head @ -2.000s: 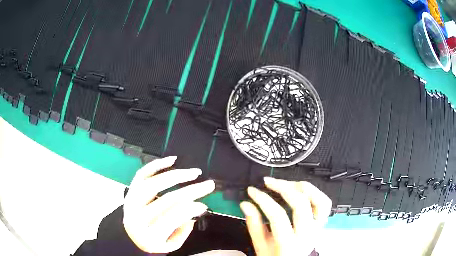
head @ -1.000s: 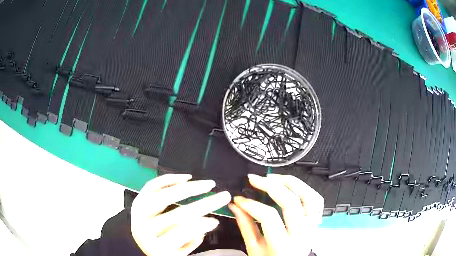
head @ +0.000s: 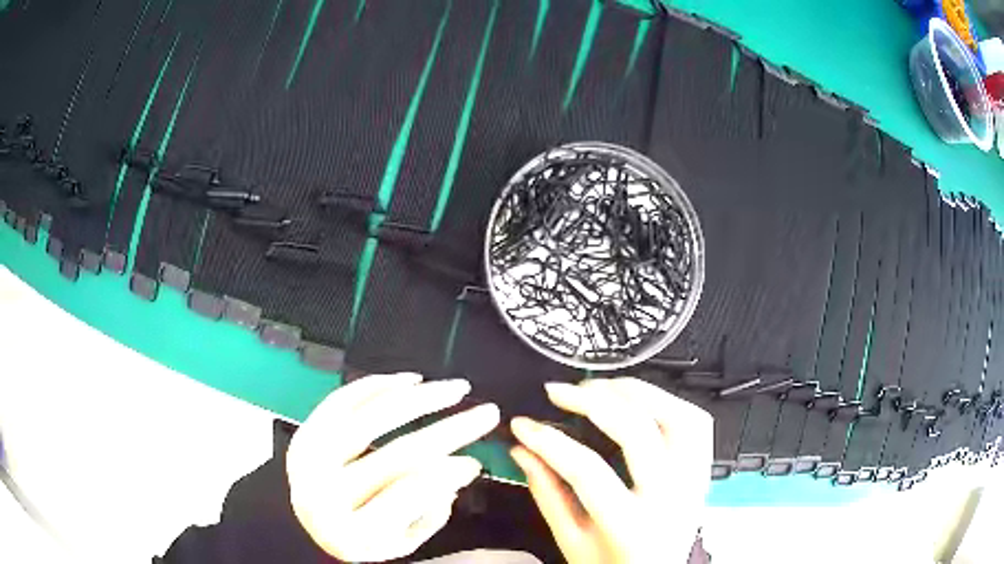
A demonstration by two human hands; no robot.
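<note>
Black flat ribbon cables [head: 539, 88] lie side by side on the green mat, with small connector blocks [head: 240, 313] in a stepped row at their near ends. My left hand [head: 385, 468] and my right hand [head: 622, 463] are at the near mat edge, fingertips close together over a cable end. The fingers cover that end, and I cannot tell whether either hand grips it. A round clear dish [head: 494, 303] full of tangled black clips [head: 617, 242] sits on the cables just beyond my hands. Thin black clips [head: 760, 387] also lie across the strips.
A clear plastic tub [head: 949, 88] stands at the far right, beside a red item [head: 995, 90] and blue and orange items [head: 956, 20]. The green mat [head: 182, 342] ends in a curved near edge. Dark sleeves show at the bottom.
Both hands have moved slightly closer together since the first frame and shifted a little over the cable end. The dish and cables sit slightly further left in the picture.
</note>
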